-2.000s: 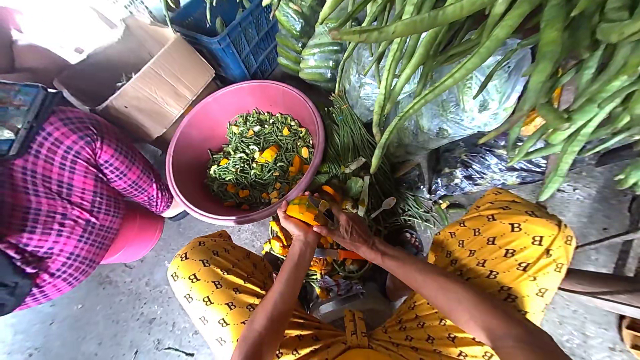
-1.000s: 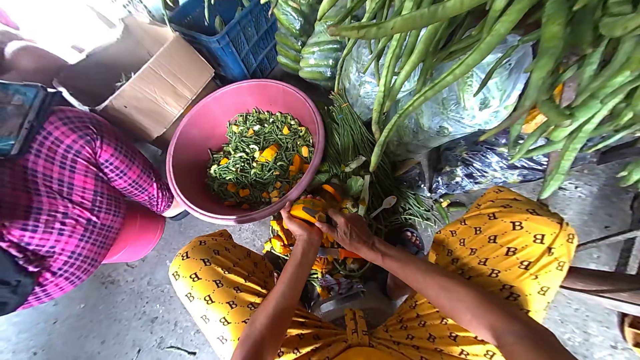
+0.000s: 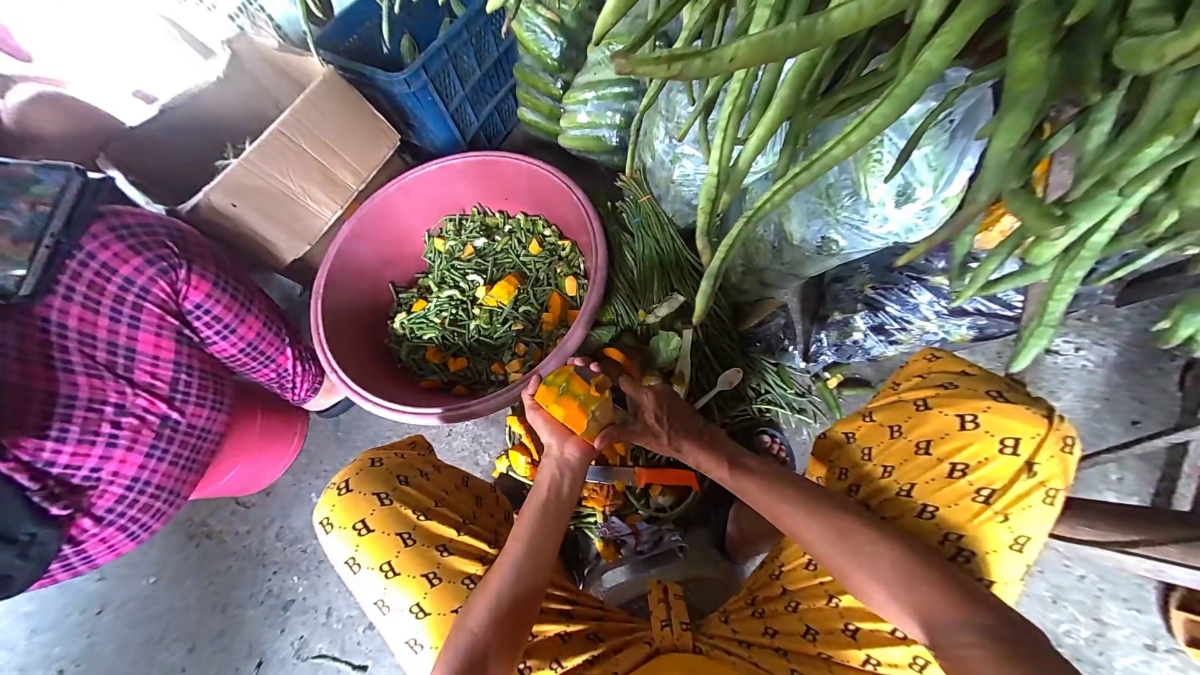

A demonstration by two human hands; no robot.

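Observation:
A piece of pumpkin with orange flesh [image 3: 574, 403] is in my left hand [image 3: 561, 433], just past the near rim of the pink plastic basin [image 3: 361, 272]. My right hand [image 3: 661, 417] touches the pumpkin's right side; whether its fingers hold anything else is hidden. Cut green beans [image 3: 487, 328] with orange pumpkin chunks lie in the basin. Below my hands, a knife with an orange handle [image 3: 666, 479] rests over pumpkin scraps. A pale spoon [image 3: 720, 386] lies right of my right hand, beside thin long beans [image 3: 647, 253].
A person in checked clothing [image 3: 141, 356] sits at left on a pink stool [image 3: 258, 445]. An open cardboard box [image 3: 300, 159] and a blue plastic crate [image 3: 450, 94] stand behind the basin. Large green bean pods [image 3: 797, 178] overhang plastic bags [image 3: 853, 216] at right.
The pumpkin piece has been turned in my left hand, and more of its cut orange flesh faces up. My right hand has stayed beside it.

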